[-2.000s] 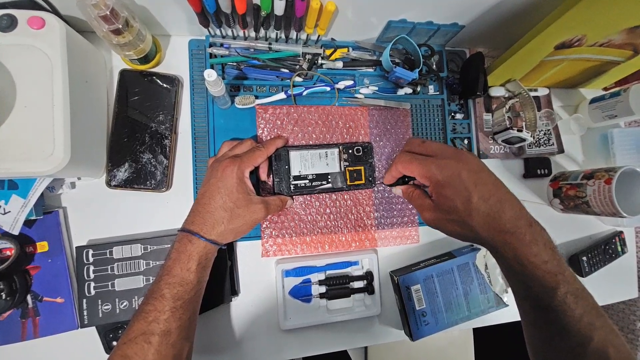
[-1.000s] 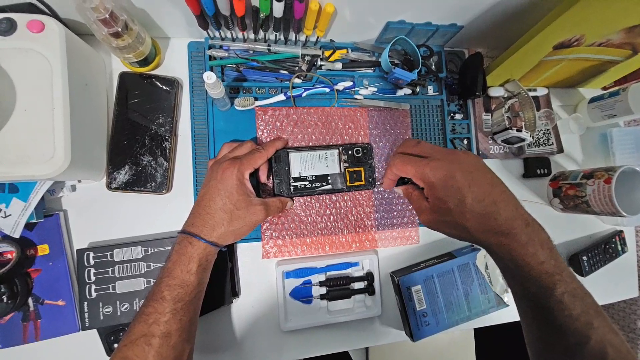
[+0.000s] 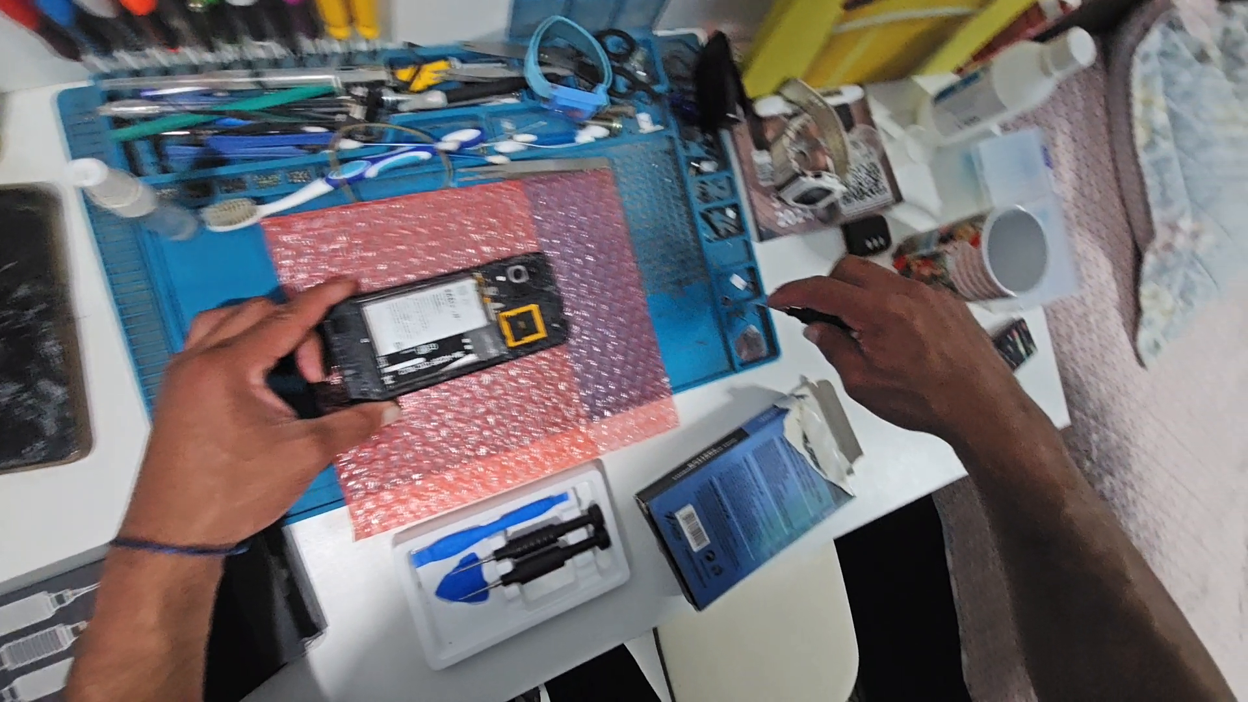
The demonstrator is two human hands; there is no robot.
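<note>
My left hand grips the left end of an opened smartphone, its battery and inner parts facing up. The phone is over a sheet of red bubble wrap on a blue repair mat. My right hand is off to the right, above the mat's small parts compartments. Between its thumb and fingers is a small dark tool, mostly hidden, with its tip pointing left toward the compartments.
A white plastic tray with blue pry tools and black screwdrivers lies in front, beside a torn blue box. A second smartphone with a cracked screen is at left. A toothbrush, a wristwatch and a cup stand farther back.
My right hand has moved away from the phone's right end, out to the right over the mat's edge compartments. My left hand still holds the phone. The view has turned and shifted right.
</note>
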